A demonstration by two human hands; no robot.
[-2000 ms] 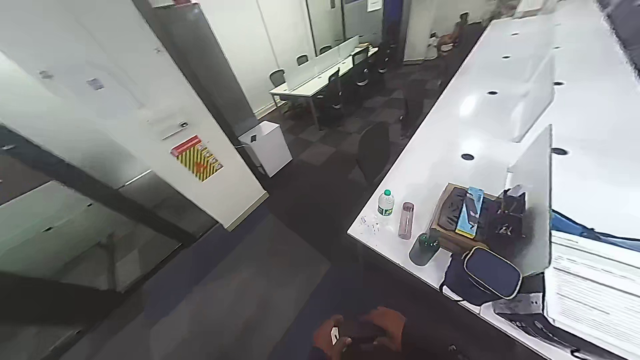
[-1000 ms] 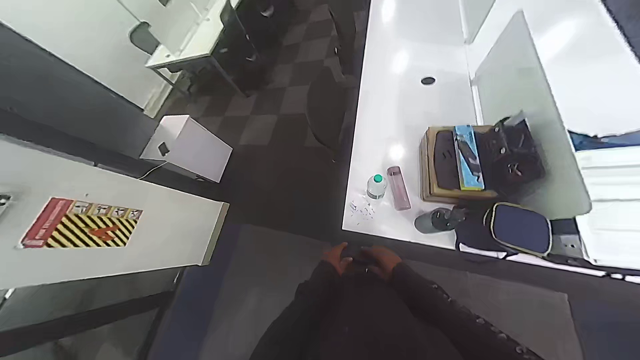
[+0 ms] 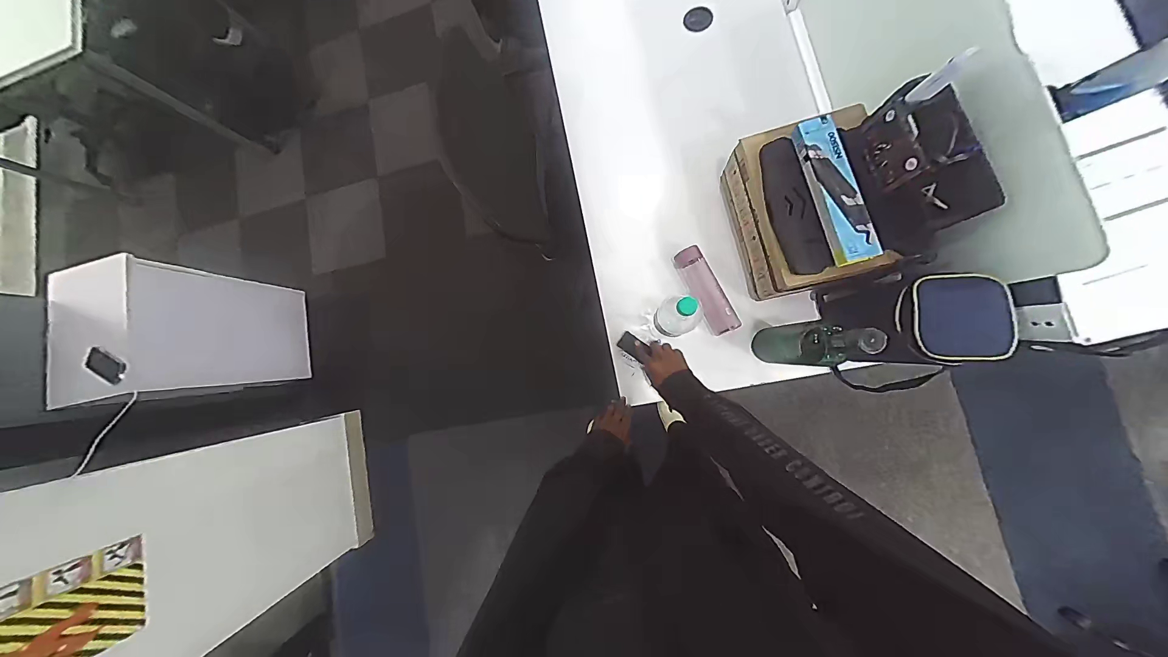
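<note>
My right hand [image 3: 665, 363] is at the near left corner of the white desk [image 3: 630, 210], its fingers on a small dark object [image 3: 632, 346], perhaps a phone. Just beyond it stands a clear plastic bottle [image 3: 677, 316] with a green cap, and right of that a pink bottle [image 3: 708, 290]. A crumpled clear wrapper lies partly under the dark object. My left hand [image 3: 613, 421] is at the desk's corner edge, fingers pointing forward; whether it touches the edge I cannot tell. Nothing shows in it.
A cardboard box [image 3: 744, 219] on the desk bears a dark case [image 3: 794, 206] and a blue box [image 3: 839, 192]. Near it are a dark green bottle [image 3: 792, 343] and a black bag [image 3: 964, 317]. A frosted divider [image 3: 985, 182] stands behind. A chair [image 3: 488, 137] and a white cabinet [image 3: 214, 324] are left.
My hands were together around a dark object in front of me; now they are apart, the right one over the desk corner with a dark object. The view has turned downward.
</note>
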